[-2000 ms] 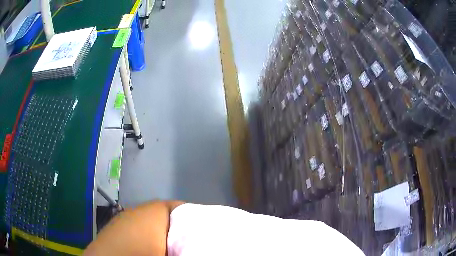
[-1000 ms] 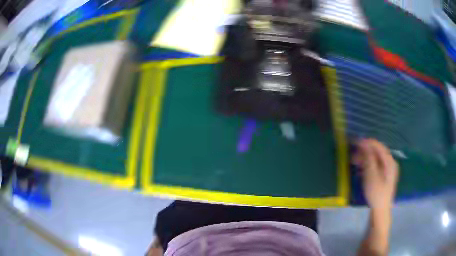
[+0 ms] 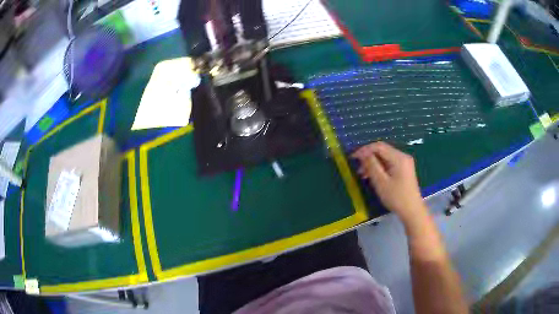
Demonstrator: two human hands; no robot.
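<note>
A clear blister tray (image 3: 404,101) with rows of pockets lies on the green bench to the right of the fixture. My right hand (image 3: 389,175) is at its near left corner, with the fingers curled and the fingertips close to the tray edge. Whether they grip anything is too blurred to tell. The black test fixture (image 3: 248,116) stands on a black base with a round shiny metal part at its front. A purple stick (image 3: 236,189) and a small whitish piece (image 3: 277,168) lie in front of it. My left hand is not in view.
A cardboard-topped stack (image 3: 89,190) with a white label stands at the left. A yellow paper (image 3: 165,95) and a purple-blue fan (image 3: 95,61) are behind it. A printed white sheet (image 3: 300,23) lies behind the fixture. A white tray stack (image 3: 496,73) stands at the far right.
The view has swung from the aisle and wrapped stacks to the fixture area, then tilted and shifted right. My right hand remains by the tray's near left corner.
</note>
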